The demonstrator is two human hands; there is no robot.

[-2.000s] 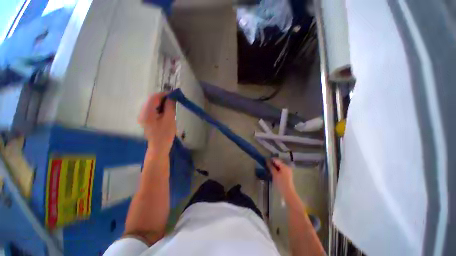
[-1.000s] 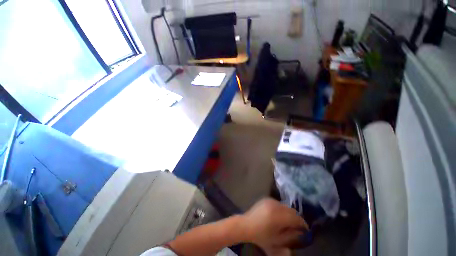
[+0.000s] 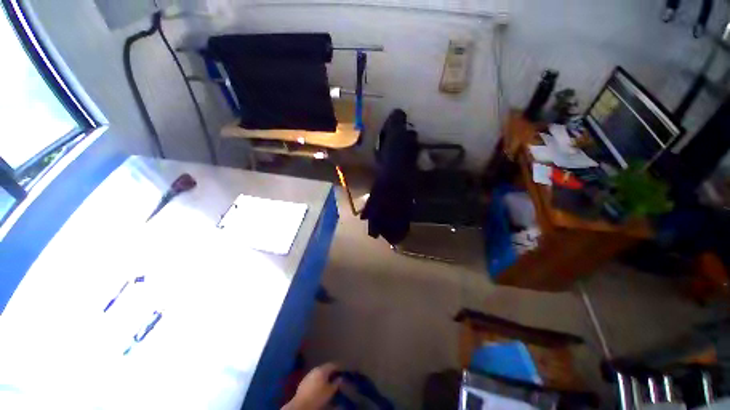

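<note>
My left hand [image 3: 316, 386] is at the bottom edge, partly cut off, beside the blue side of the table. Its fingers are closed on a dark navy fabric strip [image 3: 364, 391], which curves to the right of the hand and runs out of the picture. My right hand is not in view.
A pale table [image 3: 192, 280] on the left bears paper [image 3: 264, 224], dark-handled shears [image 3: 174, 192] and small tools. A chair with dark clothing [image 3: 392, 180] stands ahead. A wooden desk [image 3: 544, 256] with a monitor is right. A wooden box [image 3: 472, 340] stands lower right.
The view has risen and turned from the floor and machine towards the table and desk. The strip was stretched between both hands; now only my left hand shows, low in the picture.
</note>
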